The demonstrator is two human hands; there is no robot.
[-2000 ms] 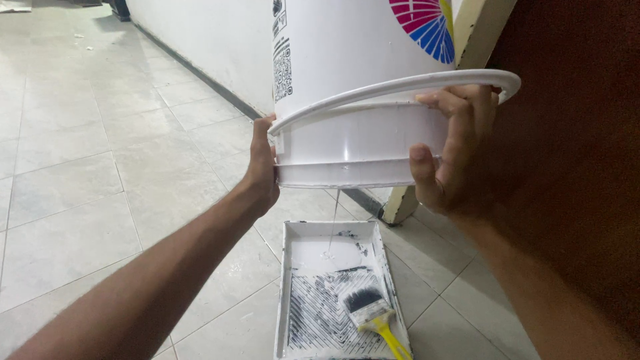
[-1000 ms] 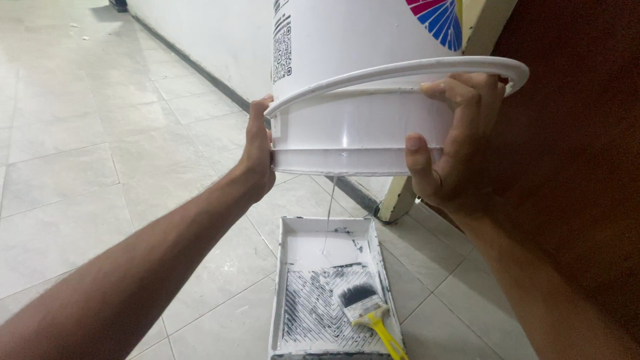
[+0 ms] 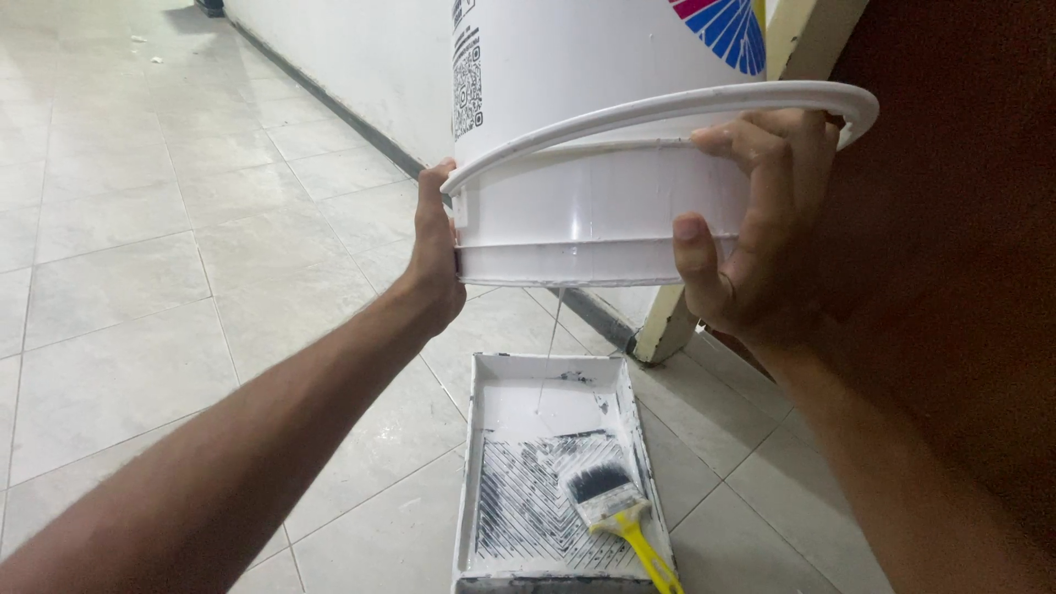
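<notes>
A white plastic paint bucket [image 3: 577, 190] is tipped with its rim low, between my left hand [image 3: 436, 247] on its left side and my right hand [image 3: 755, 223] on its right. The thumb of my right hand presses near the rim, and the bucket's handle loops across the front. From the rim a thin stream of white paint [image 3: 551, 346] falls into the deep end of a paint tray [image 3: 468, 495] on the floor. A paintbrush with a yellow handle [image 3: 631, 528] and dark bristles lies on the tray's ribbed slope. The bucket's inside is hidden.
Pale tiles [image 3: 124, 330] cover the floor. A white wall [image 3: 346, 74] with a dark baseboard [image 3: 330, 103] runs behind the bucket. At the right stand a worn cream door frame [image 3: 664, 326] and a dark reddish-brown surface [image 3: 949, 247]. A dark object [image 3: 209, 7] sits far back by the wall.
Both hands keep hold of the tilted bucket. The stream of paint is still falling into the tray. The brush stays on the ribbed slope.
</notes>
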